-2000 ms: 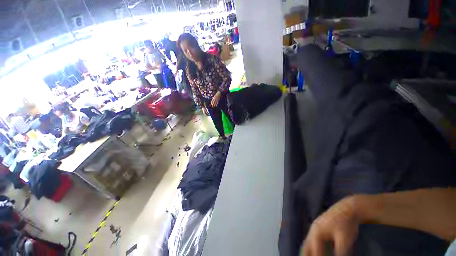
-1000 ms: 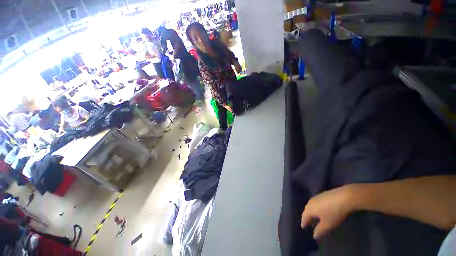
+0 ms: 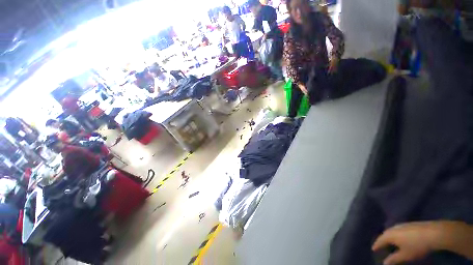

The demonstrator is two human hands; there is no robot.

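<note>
My right hand (image 3: 409, 242) reaches in from the right edge at the lower right. It rests palm down on the thick dark fabric roll (image 3: 438, 140), fingers bent and apart, with no cloth visibly gripped. The roll has loose folds and runs along the right side of the view. A narrow dark roll (image 3: 383, 134) lies along its left side, on the edge of the long grey-white table (image 3: 324, 171). My left hand is not in view.
A co-worker (image 3: 311, 46) stands at the table's far end, hands at a dark cloth heap (image 3: 352, 77) by the white pillar (image 3: 367, 31). A green crate (image 3: 289, 93) is by their legs. Dark cloth (image 3: 269, 150) lies on pale sacks (image 3: 244, 199) left of the table.
The view has swung left, so the table and rolls sit further right. My right hand stays on the dark cloth. The co-worker has leaned towards the dark heap and now has both hands by it.
</note>
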